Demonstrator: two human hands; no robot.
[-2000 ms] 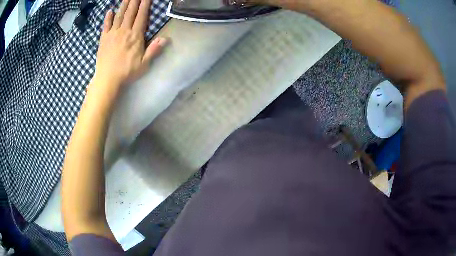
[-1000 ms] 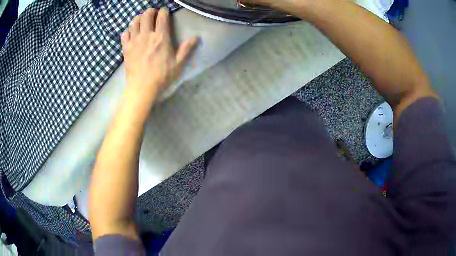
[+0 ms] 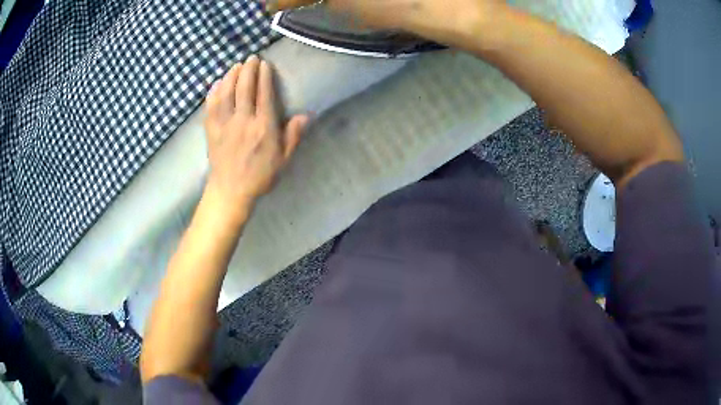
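Observation:
The black-and-white checked garment [image 3: 118, 111] lies over the off-white pressing pad [image 3: 118, 237], its hem running diagonally from lower left to the top centre. My left hand [image 3: 249, 134] rests flat and holds nothing, fingertips at the hem and palm on the pale cover. My right hand [image 3: 387, 12] is at the top edge, partly cut off, closed over the top of the steam iron [image 3: 340, 38]. The iron's pointed end faces left beside the hem. Its upper part and most of its handle are hidden or out of the picture.
The ribbed, stained table cover [image 3: 356, 158] slopes along my body. Below its edge are the speckled floor [image 3: 545, 166], a white round object [image 3: 599, 212] and a blue item [image 3: 594, 273]. More checked cloth [image 3: 71, 332] hangs at lower left. Crumpled white material [image 3: 601, 24] lies at upper right.
Since one second ago, my left hand has moved slightly down and rests off the garment's edge. The iron and my right hand have shifted left and slightly down in view.

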